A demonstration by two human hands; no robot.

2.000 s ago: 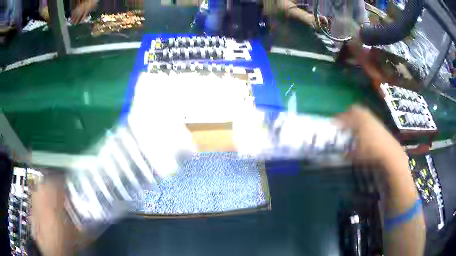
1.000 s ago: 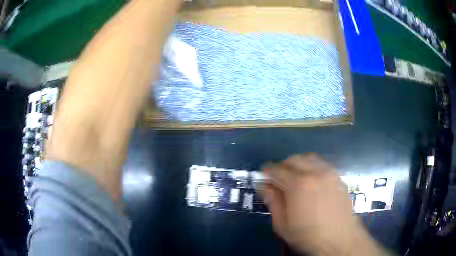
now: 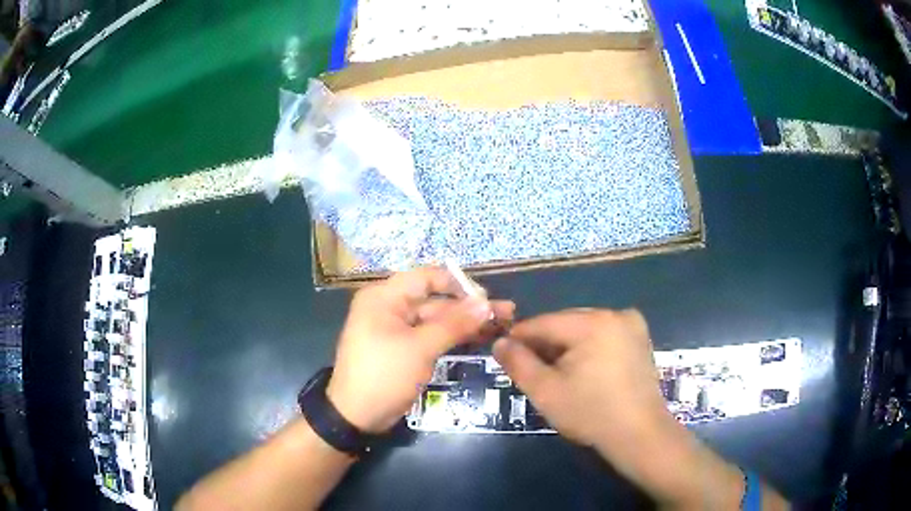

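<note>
My left hand (image 3: pixel 400 344), with a black wristband, is closed on a narrow white stick (image 3: pixel 463 280) that slants up toward the carton. My right hand (image 3: pixel 584 364) meets it at the fingertips, pinched at the stick's lower end. Something tiny and dark may be between the fingertips, too small to tell. Below both hands a long white housing (image 3: pixel 734 377) with a circuit board lies crosswise on the dark mat. My right hand hides its middle.
An open carton (image 3: pixel 519 267) of small screws (image 3: pixel 559 180) stands behind the hands, a clear plastic bag (image 3: pixel 345 160) on its left corner. Another housing unit (image 3: pixel 118 369) lies at left. A blue sheet (image 3: pixel 714 90) and green conveyor (image 3: pixel 220 90) are beyond.
My left arm has come back from over the carton, and the hand now holds the white stick. My right hand has moved slightly left to meet it. The bag now shows fully.
</note>
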